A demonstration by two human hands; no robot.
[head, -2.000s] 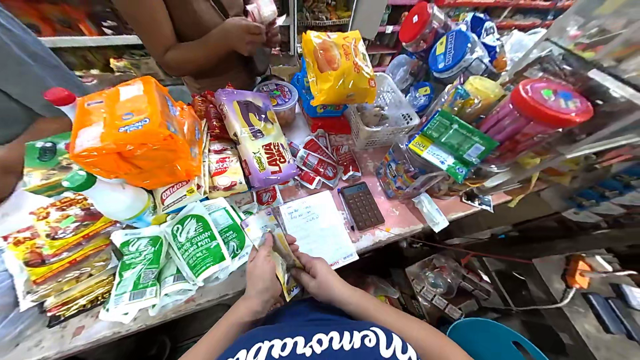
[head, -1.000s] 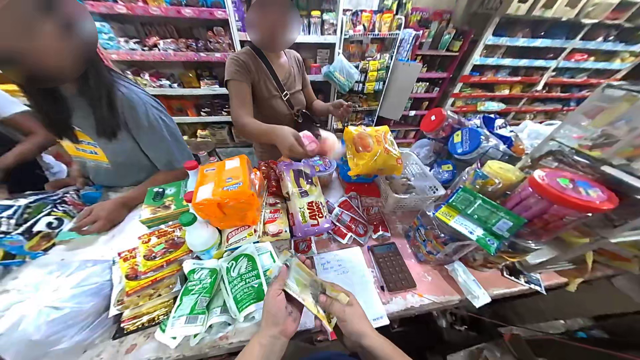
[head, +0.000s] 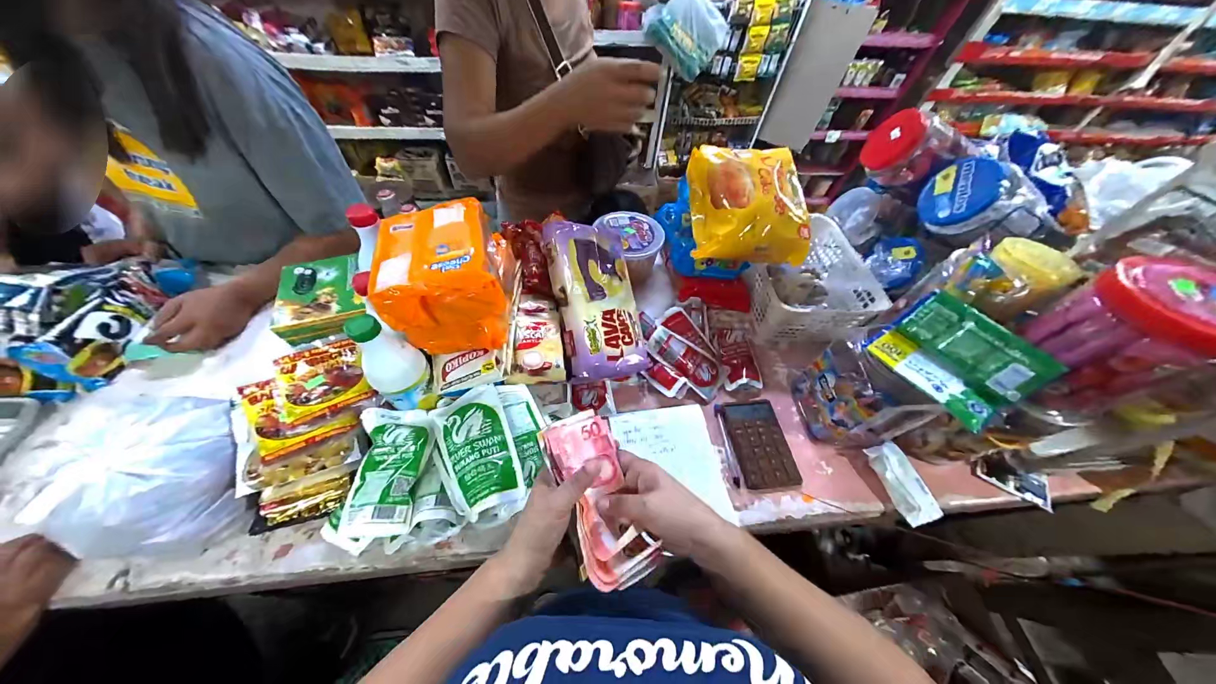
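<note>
Near the counter's front edge, red-pink banknotes (head: 594, 475) are held between both hands. My left hand (head: 556, 508) pinches the bundle on its left side, thumb on top. My right hand (head: 665, 503) has its fingers on the notes' right side, where the lower ones fan downward. Just beyond lies a sheet of paper with handwriting (head: 670, 446), and a dark calculator (head: 758, 445) rests to its right. White and green vinegar pouches (head: 480, 451) lie left of my hands. Behind them are a purple-wrapped cake pack (head: 594, 299) and an orange cracker pack (head: 442, 275).
A white plastic basket (head: 822, 280) stands behind the calculator, near a yellow snack bag (head: 749, 204). Candy jars (head: 1130, 313) crowd the right side. A filled white plastic bag (head: 133, 465) lies at left. Two people stand across the counter (head: 218, 575), one leaning a hand on it.
Yellowish notes showed in my hands before; red-pink ones show on top now. The person opposite has drawn an arm back from the goods and raised a hand. The view has shifted.
</note>
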